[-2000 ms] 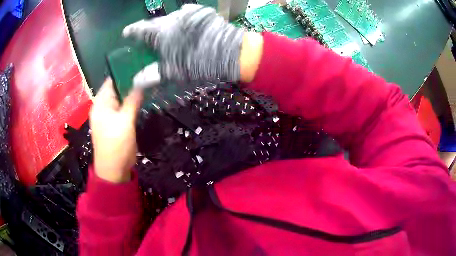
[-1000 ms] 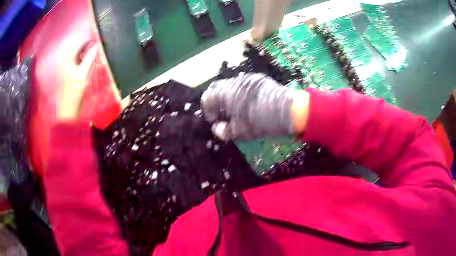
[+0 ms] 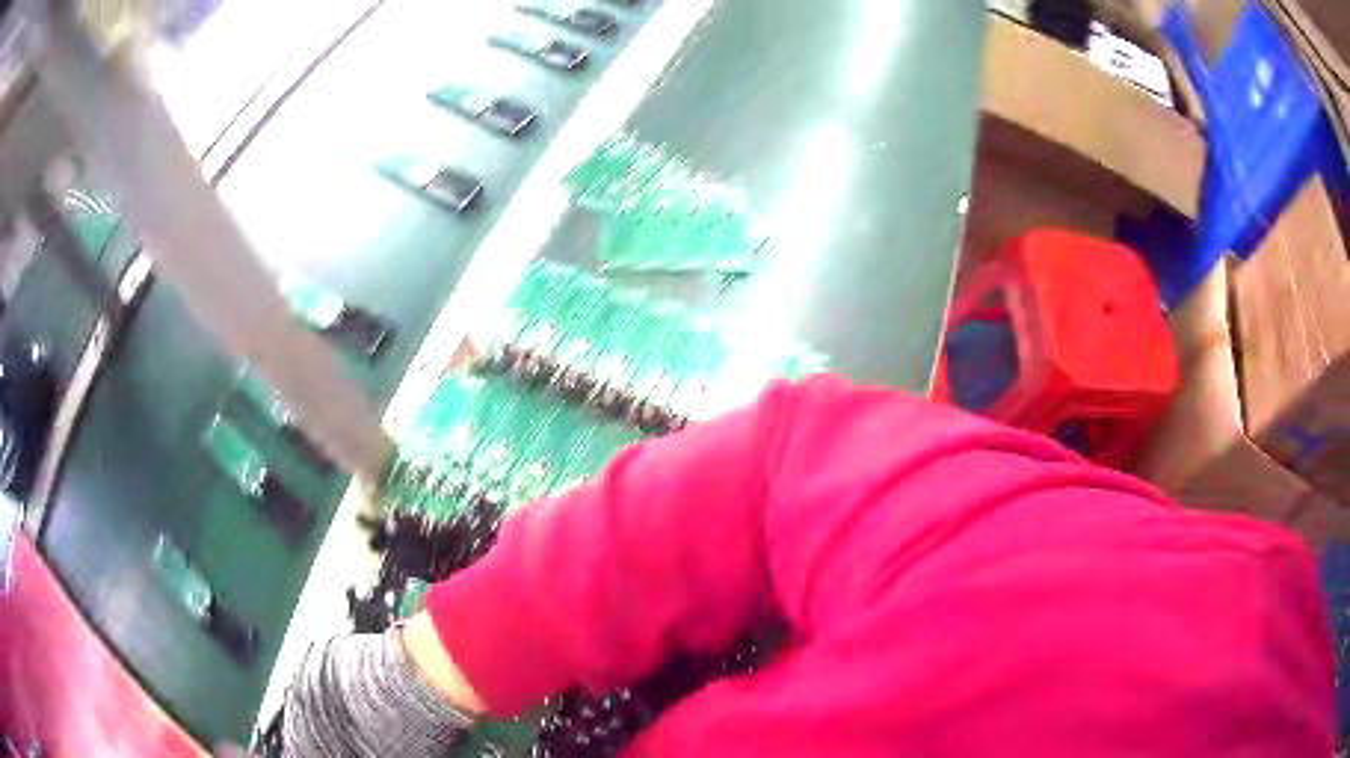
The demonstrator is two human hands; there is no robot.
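My right hand [image 3: 363, 699], in a grey striped glove, is at the bottom left, cut off by the lower edge. Its fingers are out of the picture, so whether it holds anything cannot be told. My left hand is not in view. Beside the glove and below my sleeve lies part of the black shell pile [image 3: 430, 551]. Stacked green board panels [image 3: 489, 437] lie beyond my forearm, with a dark row of components along them. Another green panel piece [image 3: 674, 237] lies further back.
Part-assembled units [image 3: 489, 111] stand spaced along the green conveyor belt [image 3: 119, 444]. A metal post [image 3: 222, 282] rises at its pale rail. A red stool [image 3: 1088, 333], cardboard boxes [image 3: 1288, 311] and a blue bin [image 3: 1258, 133] are at right. A red surface [image 3: 74, 666] is bottom left.
The view has swung to the right. My gloved right hand has shifted to the bottom-left edge, and my left hand has left the picture. The stool, boxes and more belt units have come into view.
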